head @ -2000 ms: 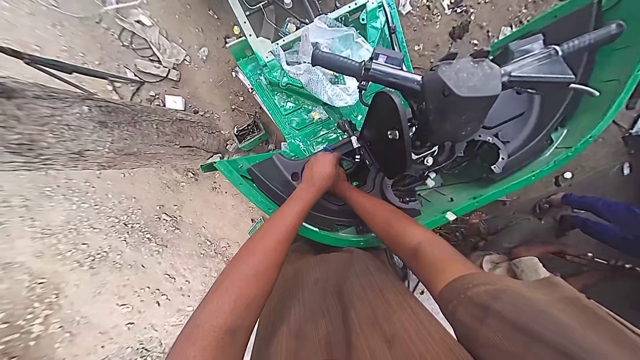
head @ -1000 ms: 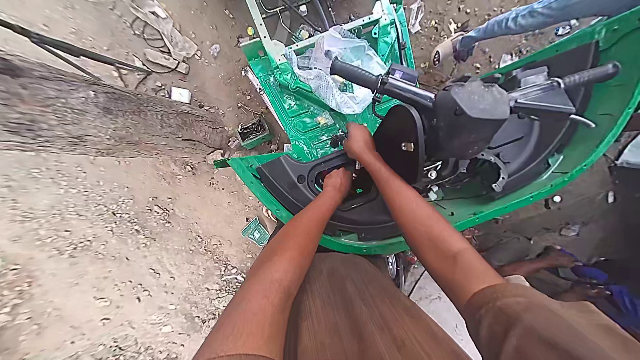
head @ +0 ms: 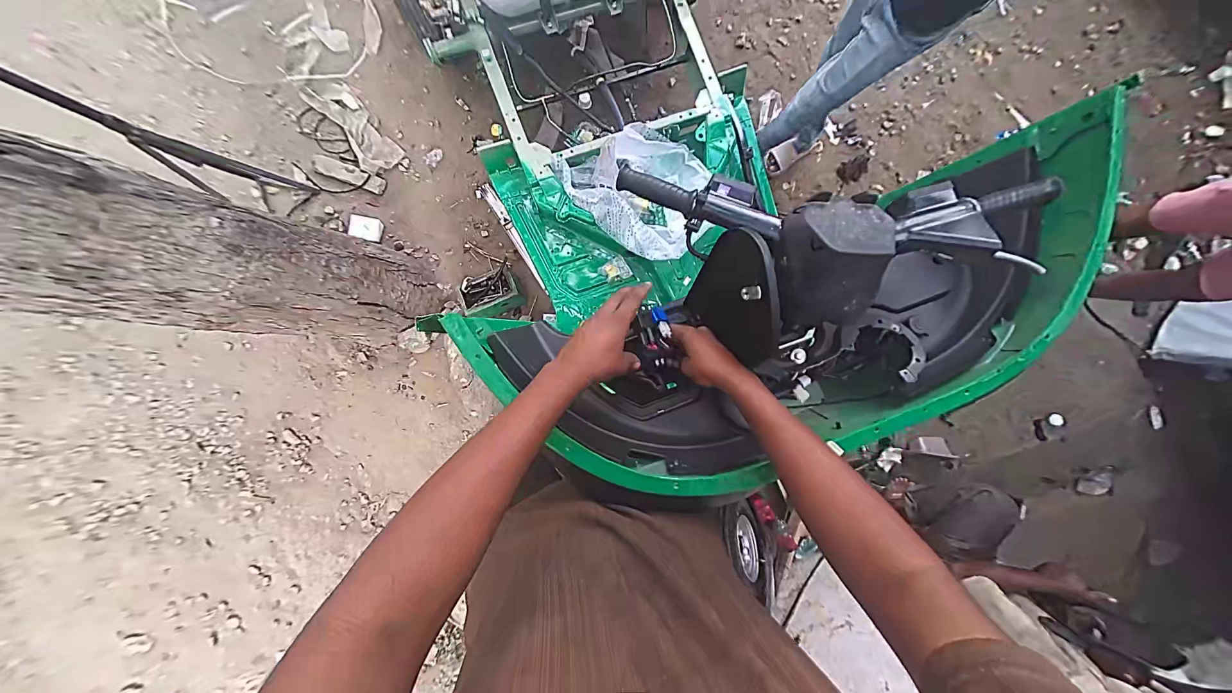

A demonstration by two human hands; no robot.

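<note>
My left hand (head: 604, 339) is at the left of a bunch of wires and connectors (head: 656, 351), its fingers apart and palm toward them. My right hand (head: 707, 356) has its fingers curled at the right side of the same bunch, gripping part of it. A blue connector (head: 659, 316) shows between the hands. The bunch lies over an opening in the black plastic dashboard panel (head: 616, 423), inside a curved green front body shell (head: 674, 481). Just right of the hands stand a black flat cover (head: 736, 296) and the handlebar (head: 741, 214) with black grips. The fingertips of my right hand are partly hidden.
A green metal floor frame (head: 568, 260) with a clear plastic bag (head: 640, 173) lies beyond the shell. A tree trunk (head: 192, 250) is at the left. A person in jeans (head: 847, 72) stands behind; other people are at the right. A wheel (head: 746, 544) is below the shell.
My left hand has come up out of the panel opening, and its fingers have spread. My right hand has moved down to the wire bunch, where the blue connector now shows. The jeans-clad leg has shifted.
</note>
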